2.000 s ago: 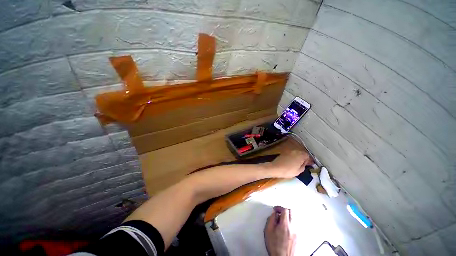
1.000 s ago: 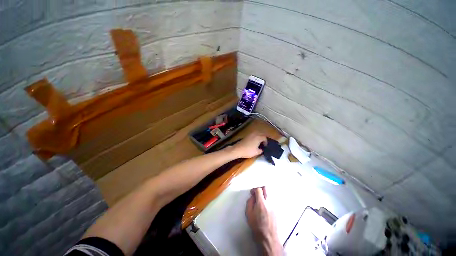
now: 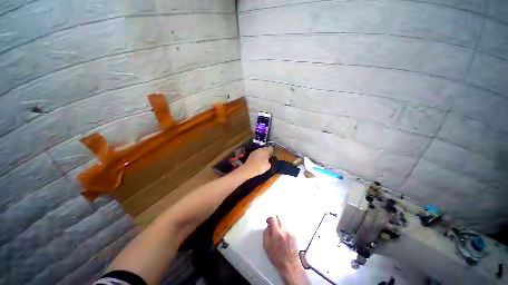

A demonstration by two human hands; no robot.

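Note:
My left hand (image 3: 259,160) reaches across to the back of the table and is closed on the dark fabric band (image 3: 288,168). The fabric runs from there along the left edge of the white table, partly hidden by my forearm. My right hand (image 3: 280,244) rests on the white table with its fingers curled; whether it holds something small is unclear. The white sewing machine (image 3: 356,209) stands to its right, with its needle area brightly lit and hard to make out.
A tray (image 3: 225,165) with red and dark items sits behind my left hand. An upright lit phone (image 3: 262,128) leans at the corner. A taped cardboard panel (image 3: 184,146) lines the left wall. A blue-handled object (image 3: 327,173) lies near the back wall.
The view has turned right, bringing more of the sewing machine in. My left hand has moved nearer the tray, and more dark fabric now lies along the table's left edge.

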